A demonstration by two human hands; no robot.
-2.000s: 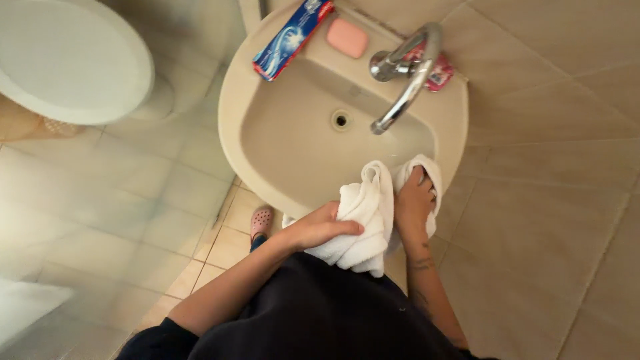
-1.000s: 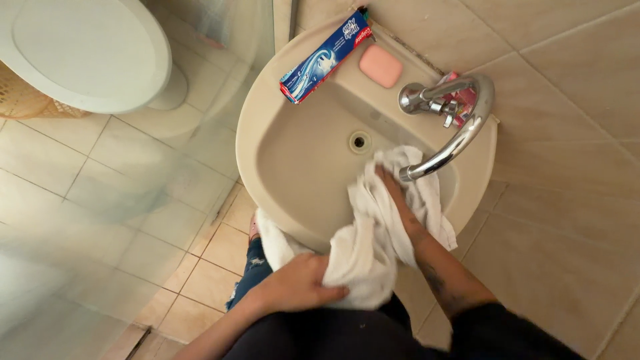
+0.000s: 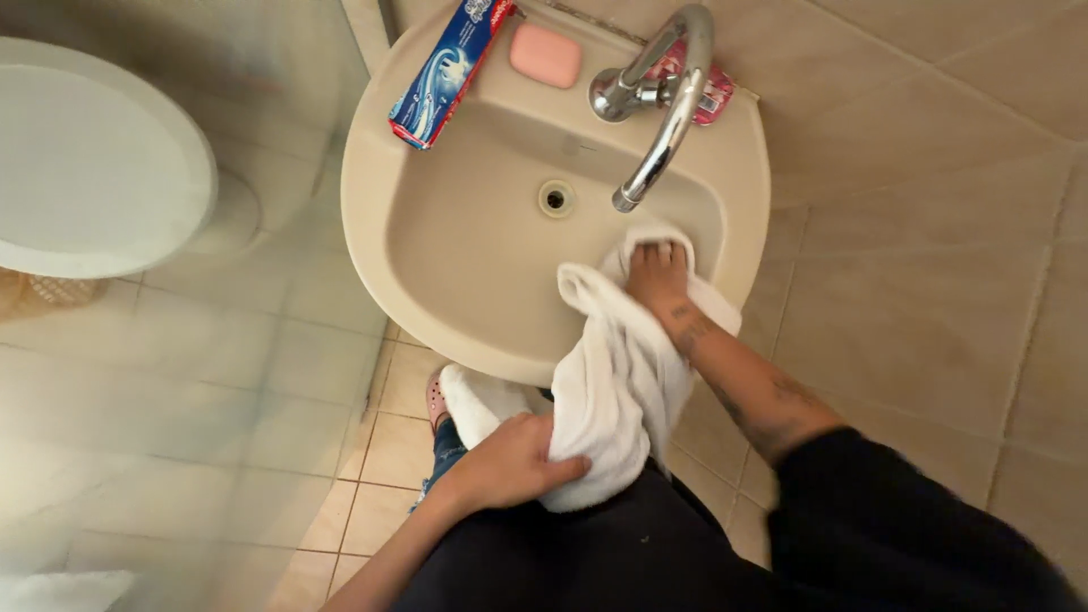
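A white towel (image 3: 608, 399) hangs bunched over the front right rim of a beige washbasin (image 3: 365, 212). My left hand (image 3: 518, 459) grips its lower part in front of my body, the thumb on top of the cloth. Inside the right side of the bowl, my right hand (image 3: 659, 276) presses on the towel, its fingertips partly hidden in a fold. One part of the towel hangs below the basin's front edge, left of centre. The chrome faucet (image 3: 671, 127) curves over the bowl just above my right hand, and the drain (image 3: 556, 199) lies to the left of the spout.
A toothpaste box (image 3: 450, 76) and a pink bar of soap (image 3: 545, 55) lie on the basin's back ledge. Behind the faucet is a pink package (image 3: 710, 93). A toilet with its lid down (image 3: 102, 161) stands at left behind a glass panel (image 3: 280, 357). Tiled wall borders the basin at right.
My right hand has moved from the basin's right rim into the bowl with part of the towel. My left hand keeps hold of the towel's lower part, lower down than before.
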